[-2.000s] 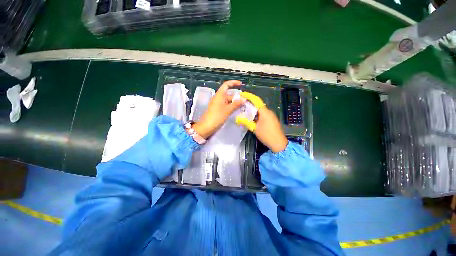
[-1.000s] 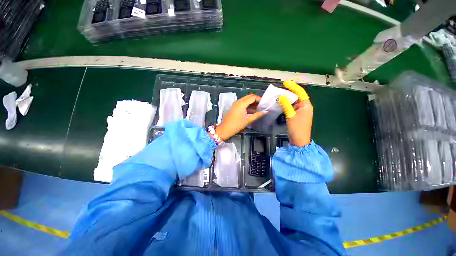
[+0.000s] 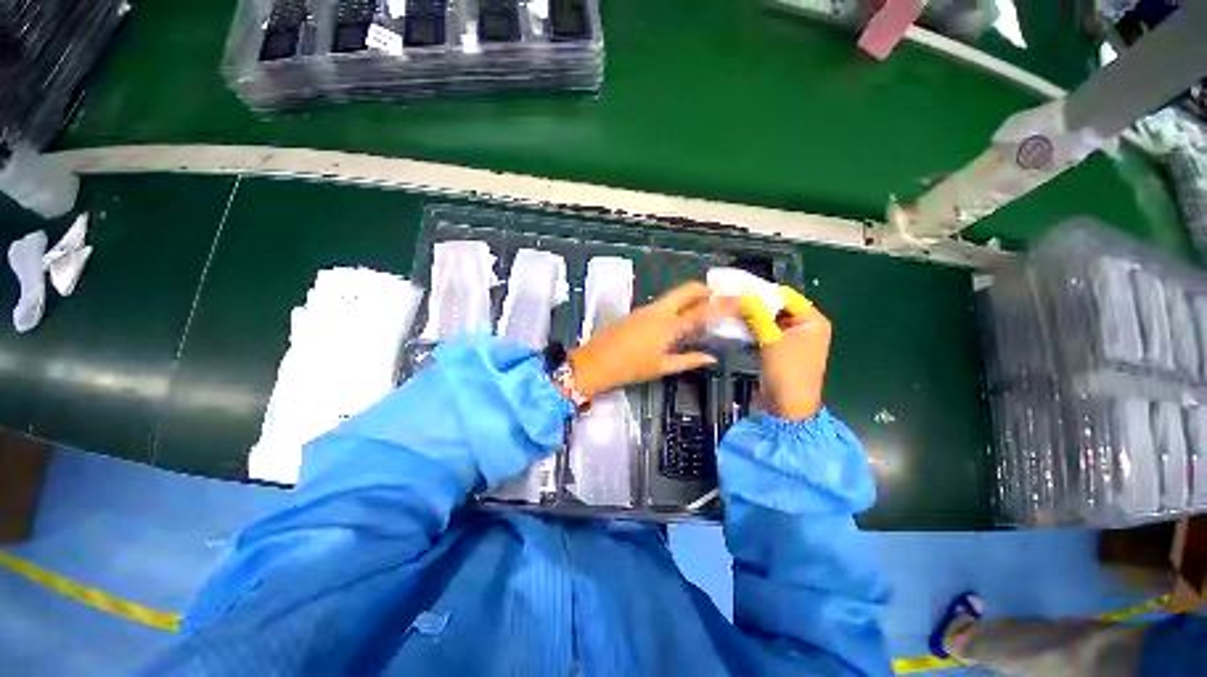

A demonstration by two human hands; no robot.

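Note:
My right hand, with yellow finger cots, holds a white sleeve bag over the right part of the clear blister tray. My left hand is at the sleeve's left side, fingers partly over it; whether a phone is inside is hidden. Bagged phones lie in the tray's left and middle pockets. An unbagged dark keypad phone lies in the front row. Another dark phone shows partly behind the sleeve at the back right. The stack of empty sleeves is left of the tray.
Stacked trays of bagged phones stand at the right. Stacked trays of unbagged phones are on the green belt beyond the pale rail. Crumpled white pieces lie far left. A person's foot shows at the lower right.
Both hands have moved from the tray's middle to its right part. The sleeve has been lowered slightly since a second ago. A foot and leg have come into view at the lower right.

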